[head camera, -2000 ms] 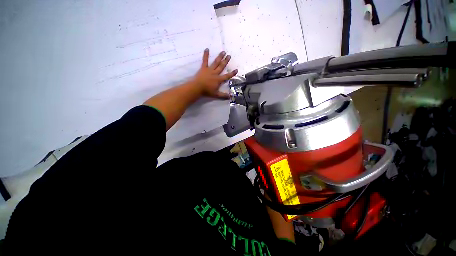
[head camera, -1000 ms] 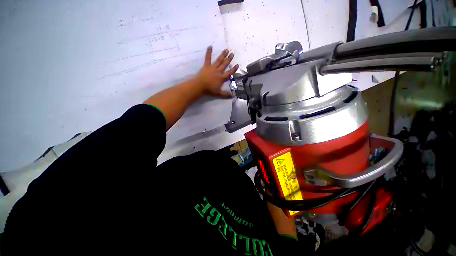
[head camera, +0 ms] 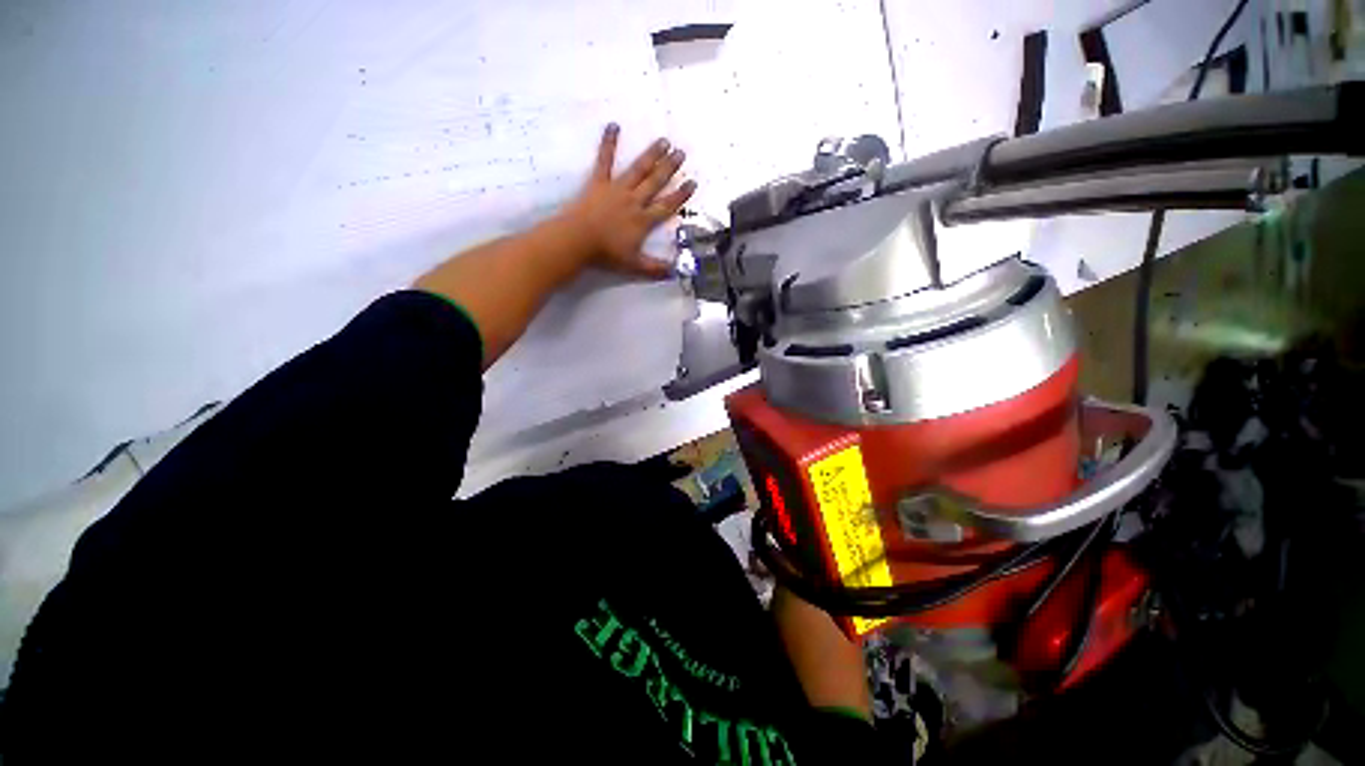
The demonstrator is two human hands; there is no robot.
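Observation:
The red and silver straight knife cutting machine [head camera: 928,449] stands at the right of centre, its grey base plate [head camera: 711,359] beside the lay. My left hand [head camera: 629,207] lies flat with fingers spread on the white marker paper [head camera: 374,135], its thumb side close to the knife area at the machine's front. Faint pattern lines show on the paper. My right forearm [head camera: 823,651] shows below the machine; the right hand itself is hidden behind the red body. The black power cord [head camera: 898,599] loops over the body.
Dark offcuts [head camera: 1031,83] lie on the white surface at the upper right. Long grey bars [head camera: 1153,142] project right from the machine's head. A heap of scraps [head camera: 1257,449] covers the floor at the right. A silver carrying handle [head camera: 1100,501] sticks out from the body.
The machine moved slightly right and up, then back left in the picture. My left hand has shifted slightly left and up in the picture and stays flat with spread fingers.

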